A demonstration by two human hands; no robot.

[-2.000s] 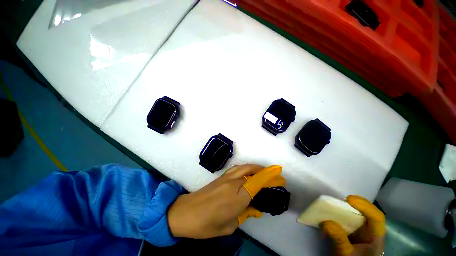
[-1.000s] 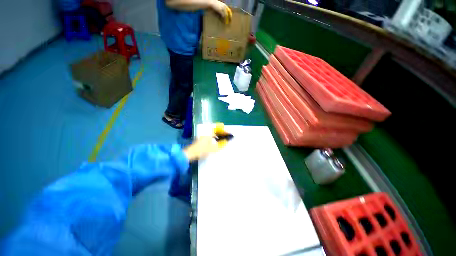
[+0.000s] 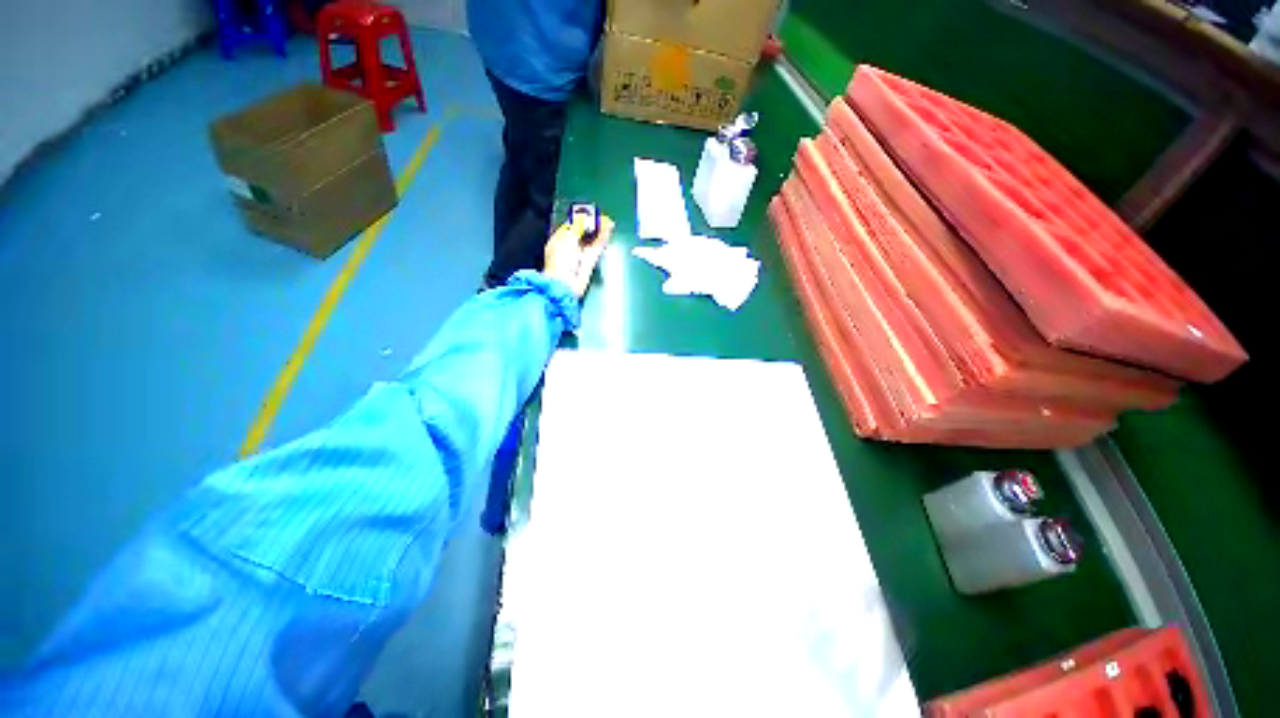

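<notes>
My left hand is at the end of my outstretched blue sleeve, over the green bench beyond the far end of the white foam mat. It holds a small black watch body at the fingertips; a light patch shows on it. The hand is small in view and the fingers are hard to make out. My right hand is not in view.
Stacked red-orange foam trays stand along the right. A tray with black units is cut off at lower right. Whitish bottles, another bottle, white crumpled wipes and a carton sit on the bench. A person stands beyond.
My left hand has reached farther out with the watch body, past the mat's far edge. The view moved from the mat with several watches to along the bench, and my right hand left view.
</notes>
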